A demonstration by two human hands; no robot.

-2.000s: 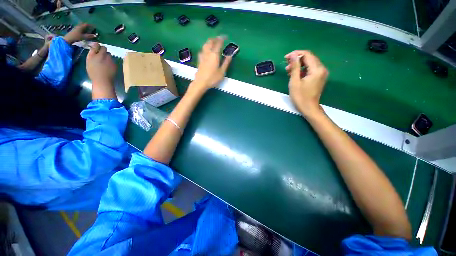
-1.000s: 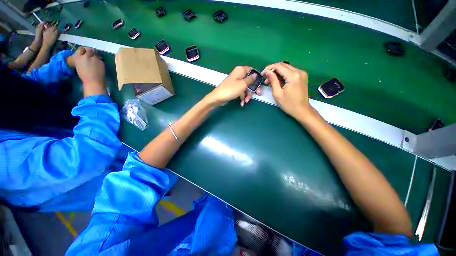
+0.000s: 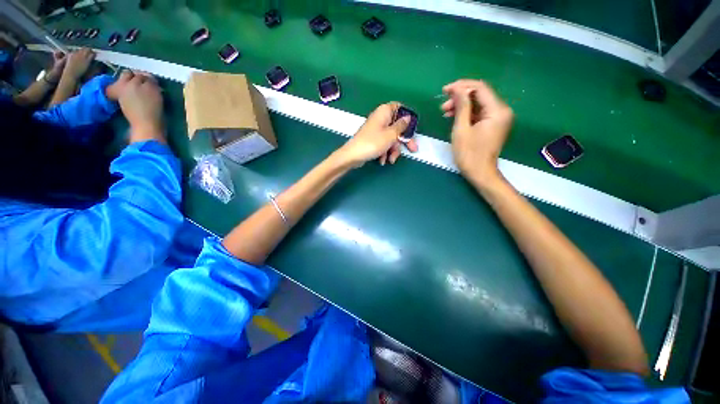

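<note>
A smartwatch unit [image 3: 406,121] with a black face and pale metal rim is held in my left hand [image 3: 379,138], above the white rail [image 3: 438,151]. The thumb lies on its face. My right hand [image 3: 480,118] is raised over the green conveyor belt [image 3: 442,59], apart from the unit and to its right, with fingers curled and slightly blurred. A faint thin light line shows at its fingertips; I cannot tell for sure whether it holds a tool. Another watch unit [image 3: 562,151] lies on the belt to the right of my right hand.
More watch units [image 3: 328,88] lie on the belt at left; dark units [image 3: 373,28] lie on its far side. An open cardboard box [image 3: 229,106] and a clear plastic bag [image 3: 211,178] sit at left beside a blue-sleeved person [image 3: 142,189]. Slim silver tweezers [image 3: 671,331] lie at right.
My left hand took a watch unit from the belt and brought it over the rail. My right hand met it there, then moved away right. Belt units shifted right over the last second.
</note>
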